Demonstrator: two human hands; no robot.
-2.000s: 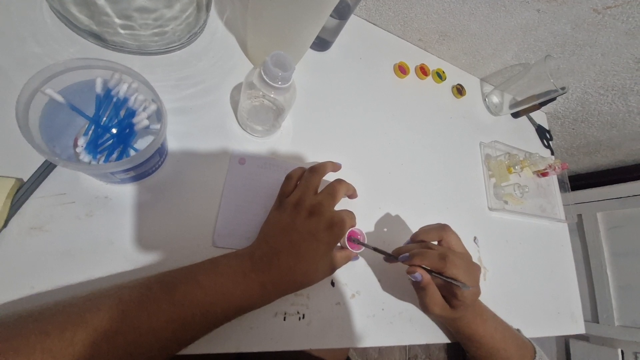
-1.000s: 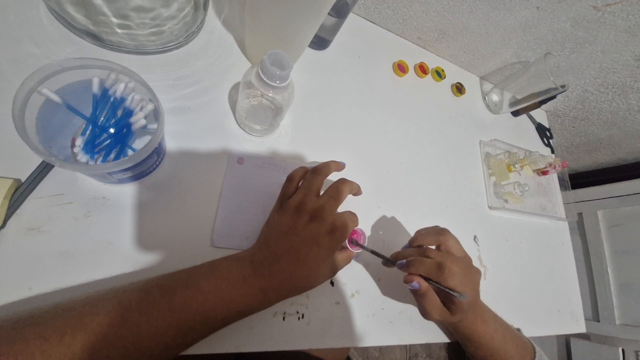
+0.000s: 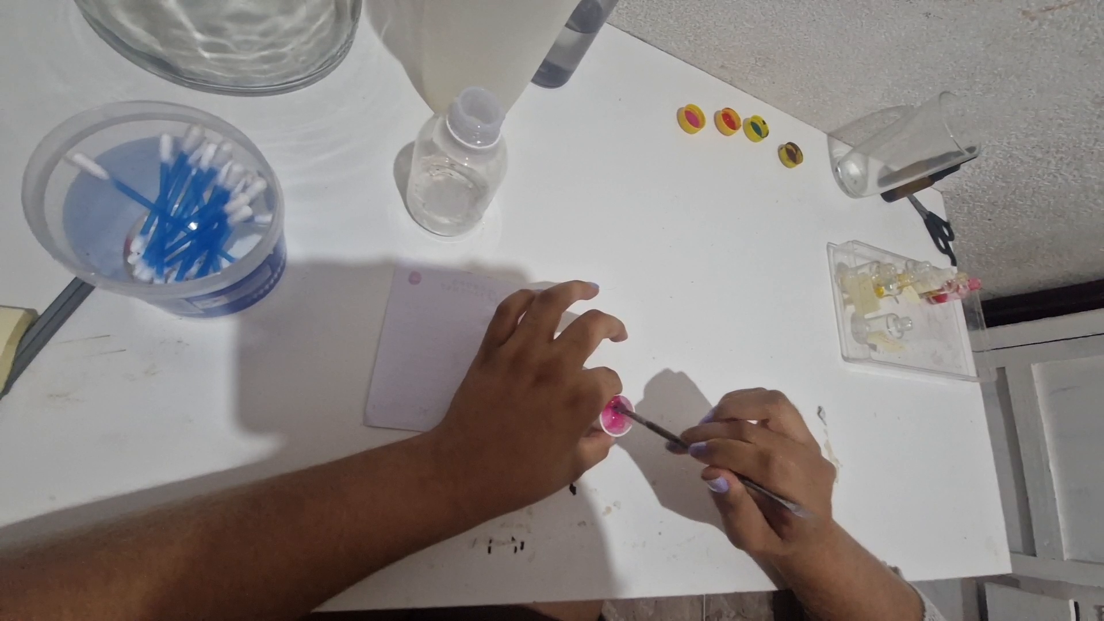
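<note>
Between the thumb and index finger of my left hand (image 3: 535,397) is a small white-rimmed cap (image 3: 617,416) with pink material inside. My right hand (image 3: 768,466) grips a thin dark metal tool (image 3: 660,431), whose tip is in the pink material. Whether the tool is a spatula or a brush is unclear. Under and beside my left hand lies a pale lilac sheet or pad (image 3: 431,345) bearing faint writing.
At left stands a plastic tub (image 3: 224,297) of blue cotton swabs (image 3: 190,207). A clear bottle (image 3: 453,181), several yellow caps (image 3: 691,119), a tilted glass (image 3: 897,147), scissors (image 3: 938,228) and a clear tray (image 3: 923,362) with small vials surround the hands.
The tool in my right hand has shifted slightly at the cap and changed its angle a little. My left hand has stayed in nearly the same place around the cap.
</note>
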